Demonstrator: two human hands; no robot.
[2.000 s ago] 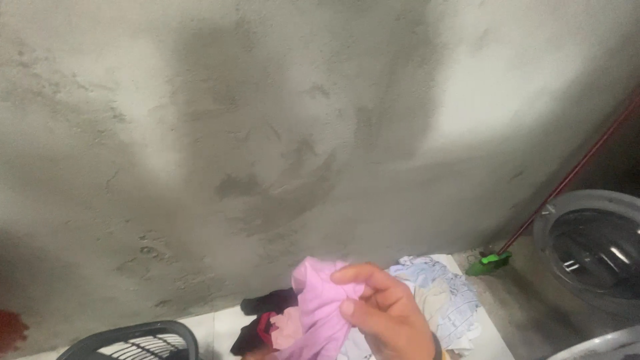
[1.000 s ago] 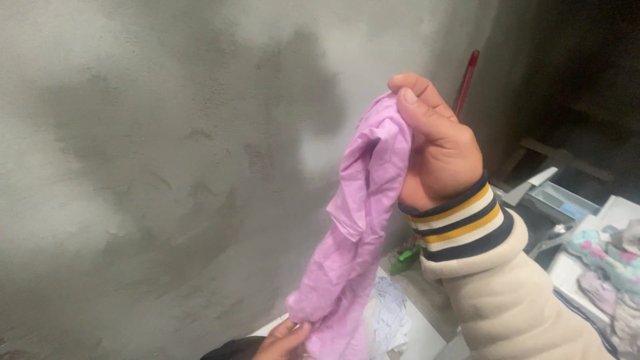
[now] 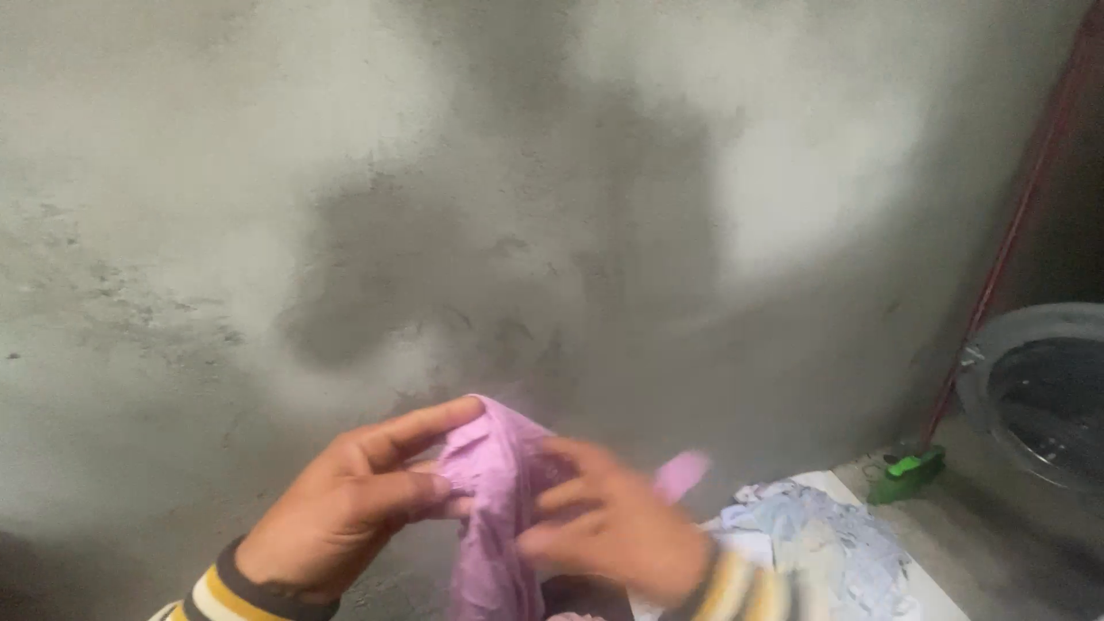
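A thin pink cloth garment (image 3: 496, 517) hangs between my two hands at the lower middle of the head view. Its upper edge is pinched by my left hand (image 3: 354, 492), thumb in front and fingers behind. On the cloth's right side, my right hand (image 3: 612, 517) grips the fabric with bent fingers, blurred by motion. A small pink end of cloth (image 3: 683, 474) sticks out beyond the right hand. The garment's lower part runs out of the frame.
A grey plastered wall (image 3: 517, 216) fills most of the view. At lower right, pale blue clothes (image 3: 828, 535) lie heaped on a white surface (image 3: 927, 595). Beyond them are a green broom head (image 3: 906, 474) with a red handle (image 3: 1018, 216) and a round grey door or tub (image 3: 1035, 388).
The garment was stretched out long, right hand high and left hand low; now both hands are close together at its upper part. The view has shifted.
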